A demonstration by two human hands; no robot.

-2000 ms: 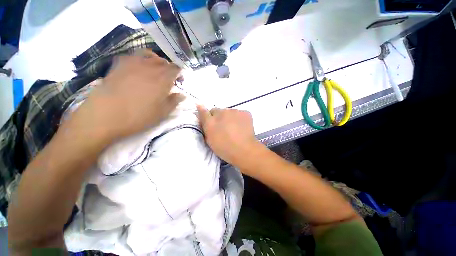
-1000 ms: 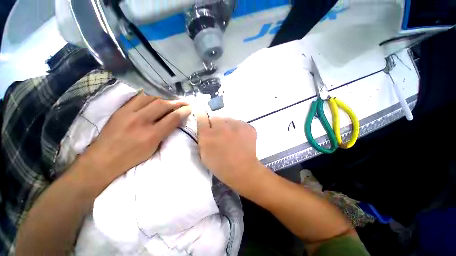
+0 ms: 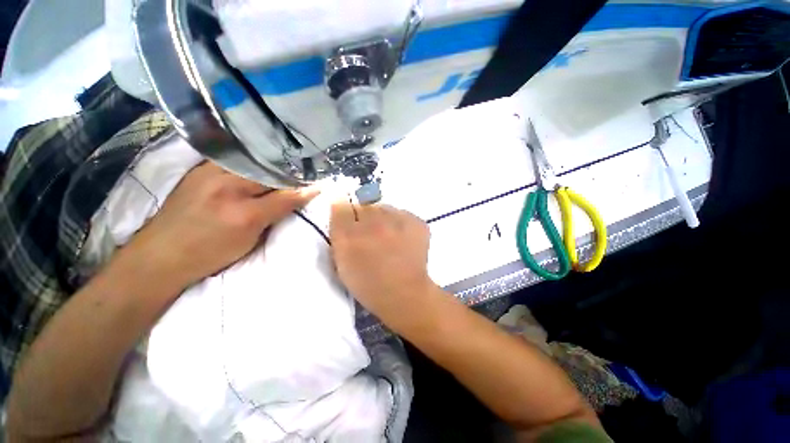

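White lining cloth (image 3: 260,329) lies bunched over the table's front and the lap, with a thin dark edge strip (image 3: 314,227) between my hands. Plaid fabric (image 3: 52,190) lies at the left. My left hand (image 3: 216,212) presses on the cloth, fingertips close to the presser foot (image 3: 333,186). My right hand (image 3: 381,251) is closed on the cloth edge just in front of the foot. The fingertips of both hands are partly lost in the lamp's glare, and the needle cannot be made out.
The white sewing machine head (image 3: 468,52) with a blue stripe and black strap stands behind the hands. Green-and-yellow scissors (image 3: 559,216) lie on the bed right of my right hand. A thin white-handled tool (image 3: 680,190) is at the bed's right end. A measuring tape (image 3: 632,221) runs along the front edge.
Since two seconds ago the view has moved closer to the machine head. My left hand has come down flat on the cloth near the foot. Over the last second both hands have shifted slightly.
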